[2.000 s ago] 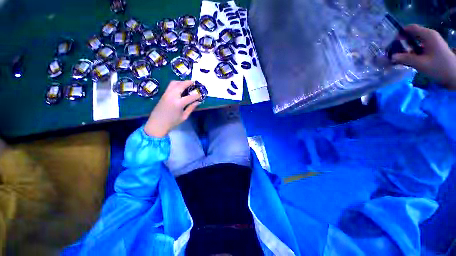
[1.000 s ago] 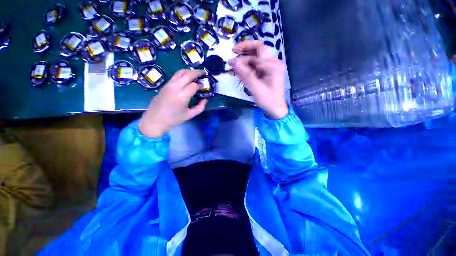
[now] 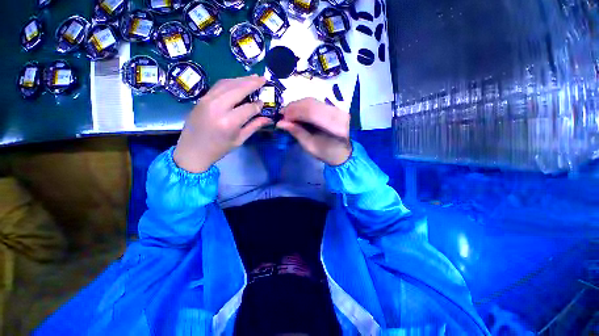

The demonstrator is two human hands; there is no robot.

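My left hand (image 3: pixel 225 118) grips a small round unit (image 3: pixel 268 98) with a pale yellow-edged rectangle at the bench's near edge. My right hand (image 3: pixel 320 126) has its fingertips at the lower right side of the same unit; whether they hold any small part is hidden. A plain black disc (image 3: pixel 282 61) stands just above the unit, over the white backing sheet (image 3: pixel 304 87). No tweezers can be made out.
Many round units (image 3: pixel 187 79) lie on the green bench (image 3: pixel 164 113). Black adhesive pieces (image 3: pixel 366 56) lie on the backing sheet. A white paper strip (image 3: pixel 112 98) is at left, a clear tray stack (image 3: pixel 486 85) at right. Yellow-brown clothing (image 3: pixel 72 197) shows at lower left.
My right hand came from the tray stack with the black disc, then moved down to the unit. The disc is now above my fingers. The bench view has shifted closer.
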